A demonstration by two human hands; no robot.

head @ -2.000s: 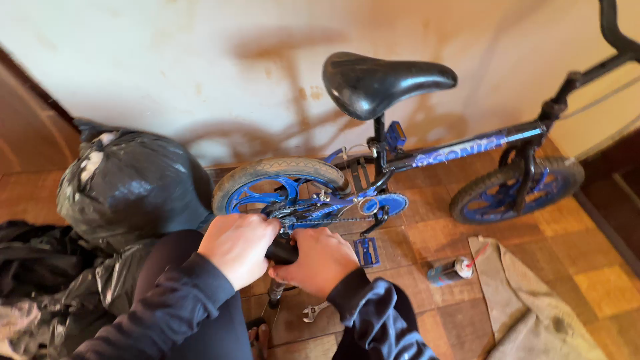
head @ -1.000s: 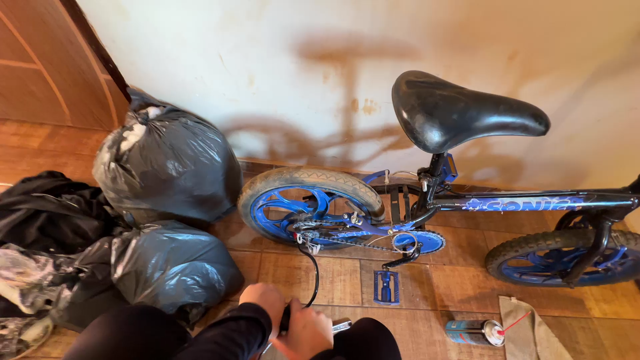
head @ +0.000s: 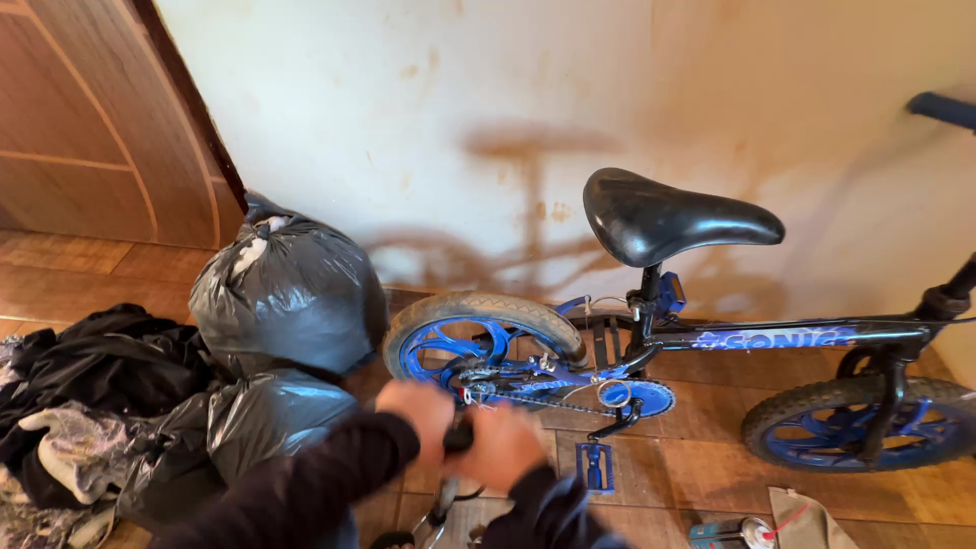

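Observation:
Both hands are together in front of the bicycle's rear wheel [head: 488,339], blurred by motion. My left hand [head: 419,415] is closed about the left side of a black handle-like part [head: 459,436], and my right hand [head: 499,442] grips its other side. Below the hands a metal part of a floor pump or similar tool [head: 444,499] shows, with a dark hose beside it. The small black and blue bicycle [head: 762,337] stands upright by the wall, with its chain, blue chainring [head: 637,399] and blue pedal [head: 595,467] facing me. Its black saddle [head: 679,217] is above.
Black plastic bags [head: 293,297] and a heap of dark and patterned cloth [head: 99,381] lie at the left. A spray can [head: 732,533] with a red straw rests at the lower right, beside a beige cloth [head: 812,518]. A wooden door [head: 99,114] is at the upper left.
The view has shifted. Both hands have come up from low by my knees one second ago to in front of the rear wheel, still together on the black part.

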